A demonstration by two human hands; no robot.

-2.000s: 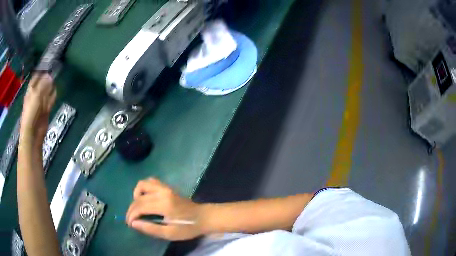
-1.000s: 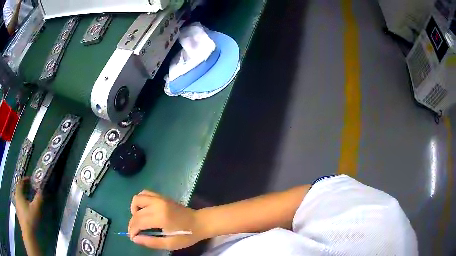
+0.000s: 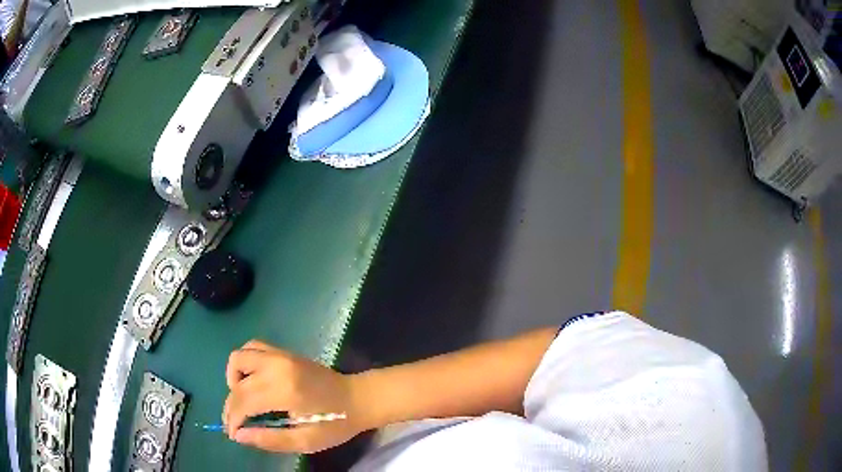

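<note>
My right hand (image 3: 282, 396) is shut on a slim pen-like pick (image 3: 314, 418) with a blue collar, its fine tip pointing left over the green surface. A grey fixture (image 3: 152, 433) with shiny round discs lies left of the hand, apart from the tip and cut off by the bottom edge. Another fixture (image 3: 53, 419) stands further left, also cut off at the bottom. A third fixture (image 3: 166, 275) lies partly on the pale strip, beside a black round pad (image 3: 220, 280). My left hand is not in view.
A white conveyor end unit (image 3: 198, 138) with a raised green belt (image 3: 92, 138) is at upper left, carrying more fixtures. A blue and white cap (image 3: 365, 101) lies beside it. Another fixture (image 3: 28, 304) is at far left. Grey floor with a yellow line (image 3: 637, 166) lies right.
My left hand has left the picture at lower left. The fixture beside it has moved down towards the bottom edge. My right hand still holds the pick; the view has shifted slightly.
</note>
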